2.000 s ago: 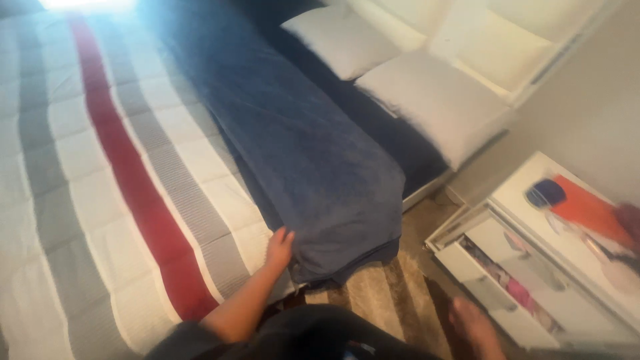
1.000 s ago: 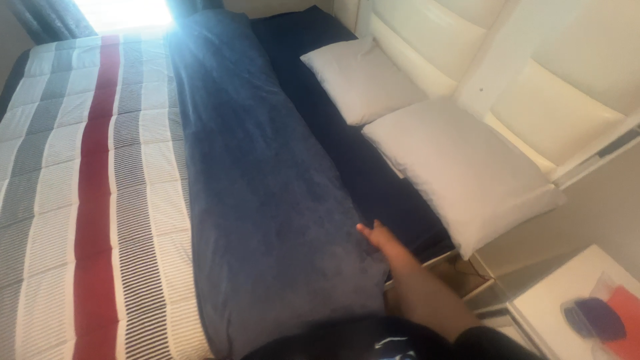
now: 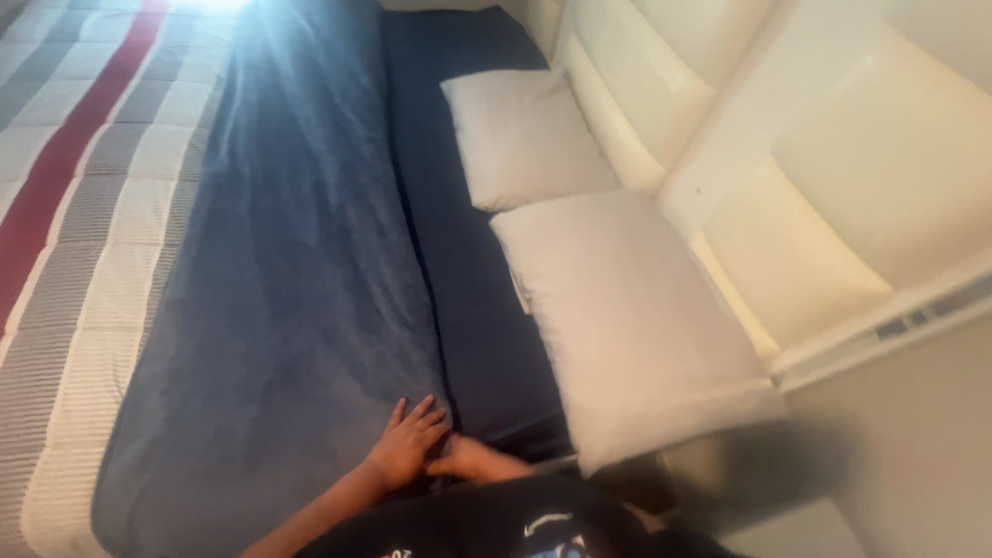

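Note:
My left hand (image 3: 408,443) lies with spread fingers on the edge of a blue blanket (image 3: 287,310), folded back over a striped comforter (image 3: 116,256). Right beside it, my right hand (image 3: 466,457) is at the blanket's near corner, its fingers bent and partly hidden; whether they pinch the cloth cannot be told. Beyond the blanket's edge runs a dark blue fitted sheet (image 3: 480,310). Two pale pillows, a nearer one (image 3: 635,325) and a farther one (image 3: 527,139), rest on the sheet along the headboard side.
A cream padded headboard (image 3: 790,240) stands at the right, behind the pillows. The corner of a white nightstand (image 3: 798,535) shows at the bottom right, beside the wall (image 3: 914,418). Bright light falls on the far end of the bed.
Two seconds ago my left hand was at the blanket's near edge by the comforter; now it is by the sheet. My right hand has come beside it. The view has shifted.

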